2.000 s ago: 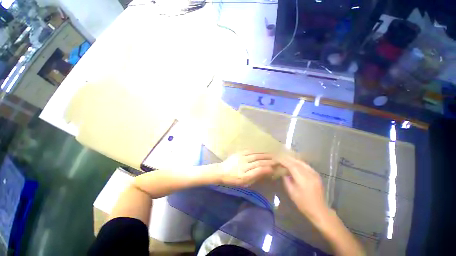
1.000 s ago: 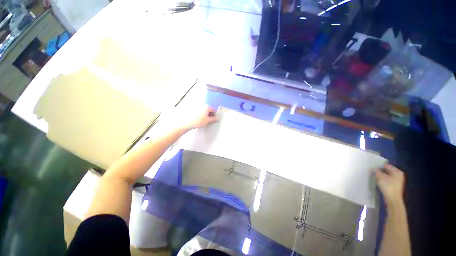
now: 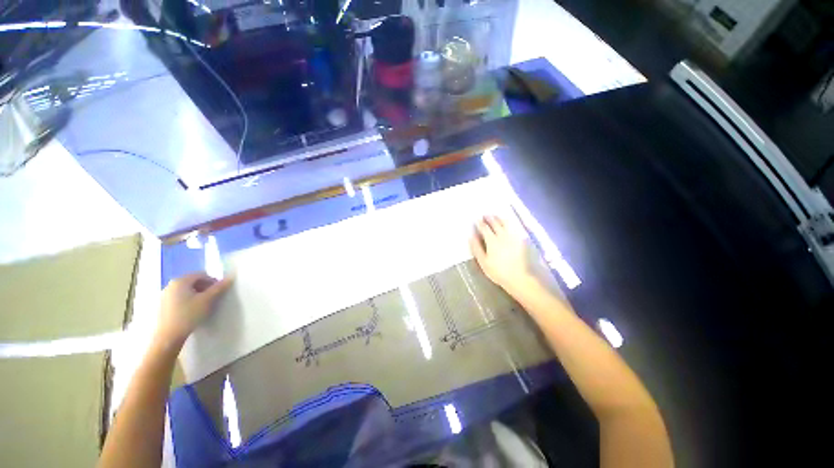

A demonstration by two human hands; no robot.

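Note:
A long white panel (image 3: 347, 265) lies across the upper part of the transparent blue sewing template (image 3: 197, 430), over a khaki fabric panel (image 3: 274, 393) seen through or in the template. My left hand (image 3: 190, 306) is at the white panel's left end, thumb and fingers at its edge; whether it pinches the panel is unclear. My right hand (image 3: 498, 251) rests on the panel's right end, fingers spread flat. Dark slot lines (image 3: 338, 343) show below the panel. The brown-orange hinge edge (image 3: 320, 194) runs along the far side.
Stacked khaki panels (image 3: 55, 384) lie on the white table at the left. The glossy black table (image 3: 677, 274) extends right, with a white-silver rail (image 3: 750, 137) at its far right. A black and red flask (image 3: 394, 64) and clutter show through the raised clear leaf behind.
The view has swung right. The khaki piece handled earlier gave way to the white panel, first held at both ends, now lying flatter. My right hand has moved from its edge onto its surface.

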